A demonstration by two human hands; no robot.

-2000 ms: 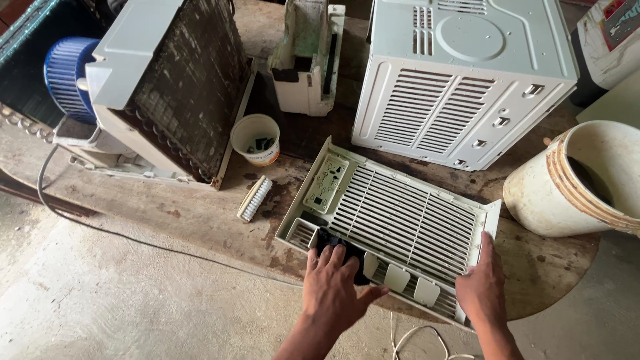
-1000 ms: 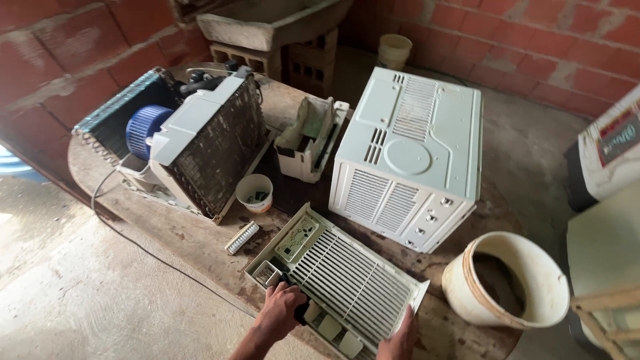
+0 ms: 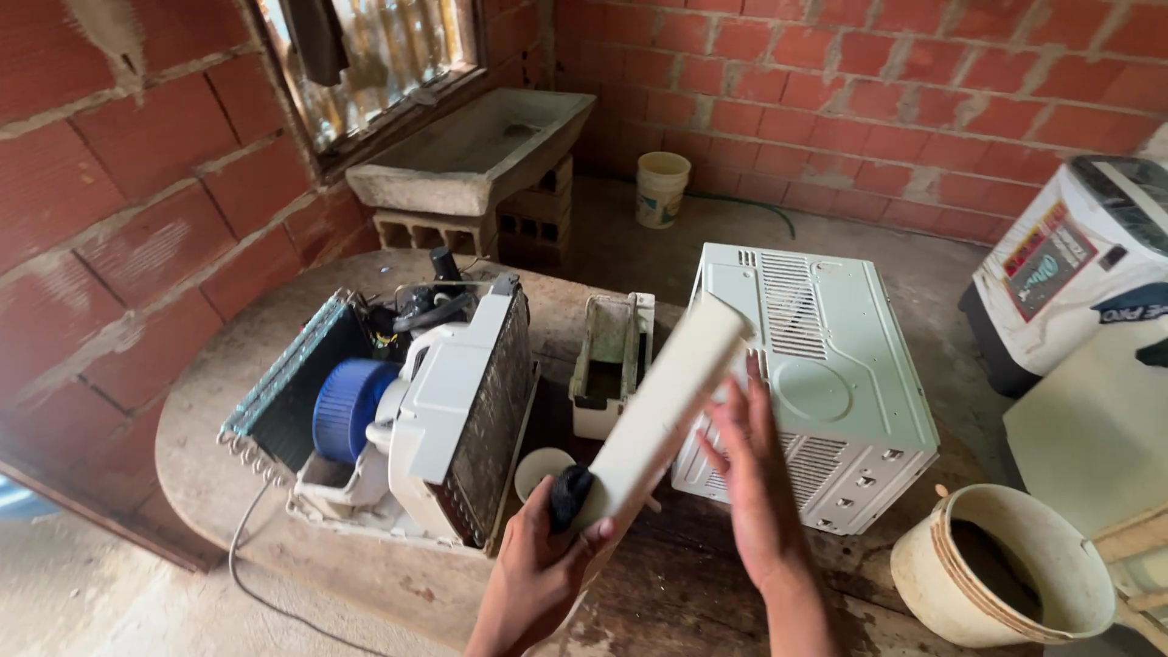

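My left hand (image 3: 547, 557) grips the near end of the cream plastic front grille panel (image 3: 662, 401), which is raised off the table and seen edge-on, and a black cloth or sponge (image 3: 570, 497) is pinched there too. Beside the panel's right side, my right hand (image 3: 753, 465) has its fingers spread; whether it touches the panel is not clear. Behind stands the white metal air conditioner casing (image 3: 812, 383). To the left are the opened chassis with a blue blower wheel (image 3: 354, 411) and a finned coil (image 3: 479, 438). A small cup (image 3: 543, 470) is partly hidden behind my left hand.
A dirty plastic housing (image 3: 607, 365) sits mid-table. At the right is a large bucket (image 3: 1004, 566) with dark contents. The wooden table (image 3: 210, 438) has a grey cable (image 3: 239, 547) over its edge. Beyond are a concrete sink (image 3: 465, 169), another bucket (image 3: 662, 187) and a washing machine (image 3: 1058, 265).
The grille panel, lying flat on the table before, is now lifted and turned on edge. My right hand has come off its right end. The view has tilted up toward the walls.
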